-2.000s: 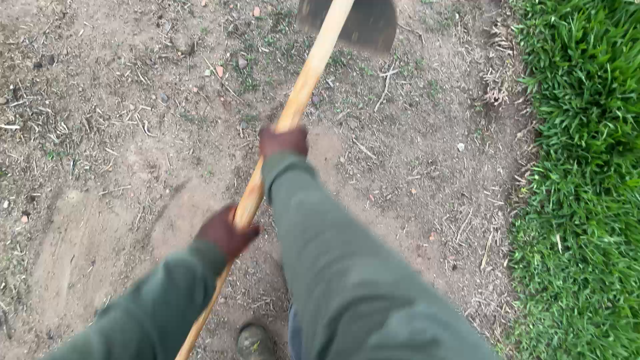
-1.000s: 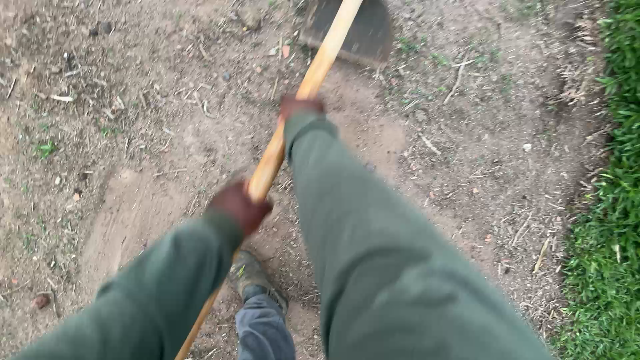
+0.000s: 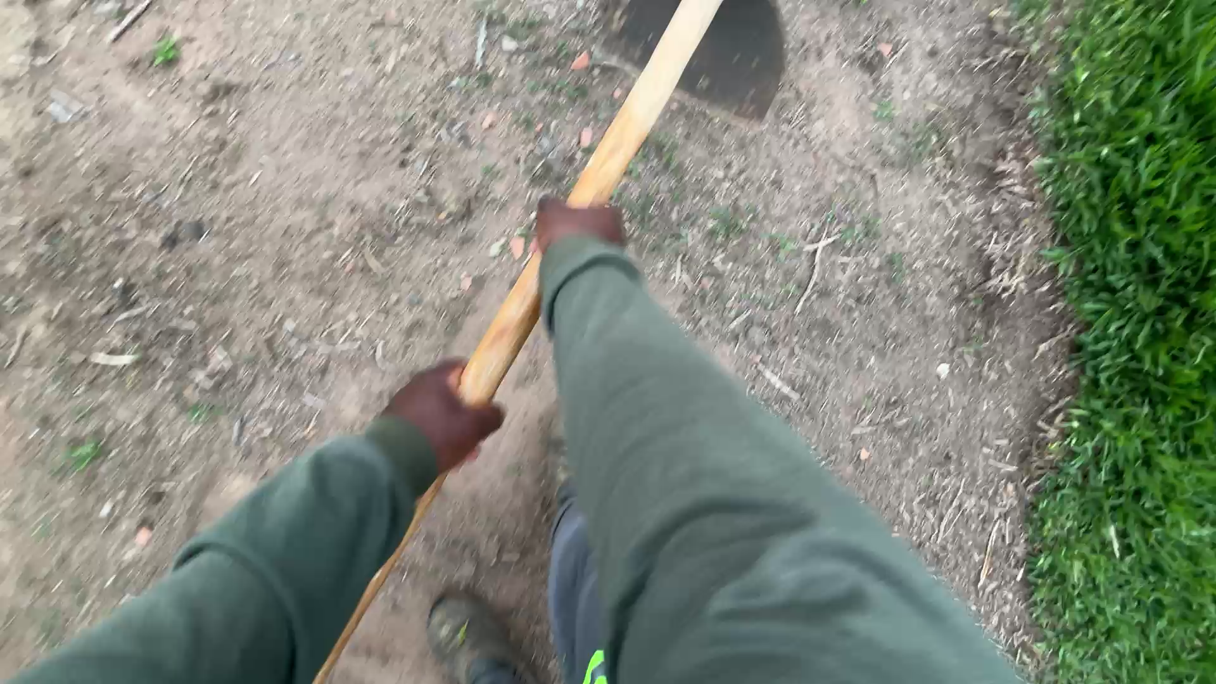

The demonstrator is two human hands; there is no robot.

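Observation:
A long wooden handle [image 3: 518, 309] runs slantwise from the bottom left up to the top of the view. My left hand [image 3: 442, 413] is closed around its lower part. Farther up the shaft, my right hand [image 3: 580, 223] grips it, back of the hand toward me. The dark metal hoe blade [image 3: 731, 57] is at the top, partly behind the handle and cut off by the frame edge. Blur keeps me from telling whether the blade touches the soil.
Dry bare soil [image 3: 313, 209] with twigs, pebbles and small weeds lies around the tool. Dense green grass [image 3: 1140, 313] borders it on the right. My shoe [image 3: 465, 627] stands at the bottom, beside a grey trouser leg [image 3: 573, 579].
Both hands have kept hold of the handle throughout. The view has shifted over the ground, and the foot seen farther forward a second ago now shows lower in the frame.

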